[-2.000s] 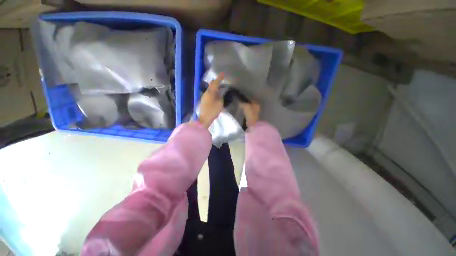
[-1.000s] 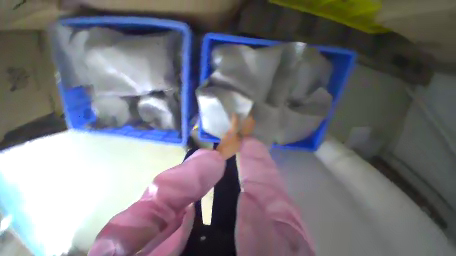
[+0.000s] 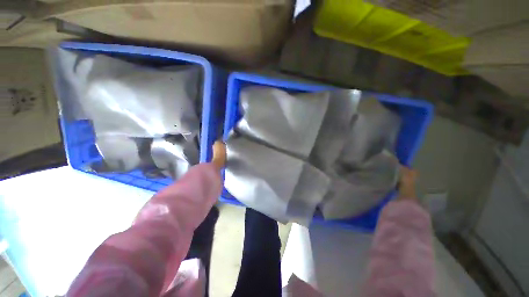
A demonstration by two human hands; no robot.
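Note:
A blue tote (image 3: 419, 136) stands in front of me, holding several grey bags (image 3: 272, 168); one bag hangs over its near edge. My left hand (image 3: 219, 154) is at the tote's left wall, in the gap beside a second tote; its fingers are partly hidden. My right hand (image 3: 408, 180) is at the right wall, near the front corner. Both hands hold the tote by its sides. The second blue tote (image 3: 207, 104) stands to the left and also holds grey bags (image 3: 139, 104).
Brown cartons (image 3: 174, 26) lie behind the totes, and another carton (image 3: 23, 104) is at the far left. A yellow crate or tray (image 3: 388, 35) is at the back right. A white surface (image 3: 75, 214) is at the near left. My legs show below the totes.
My hands have come off the bags at the near left corner and moved apart to the right tote's two sides. The right tote appears nearer and more angled. A grey bag now lies flatter over its front.

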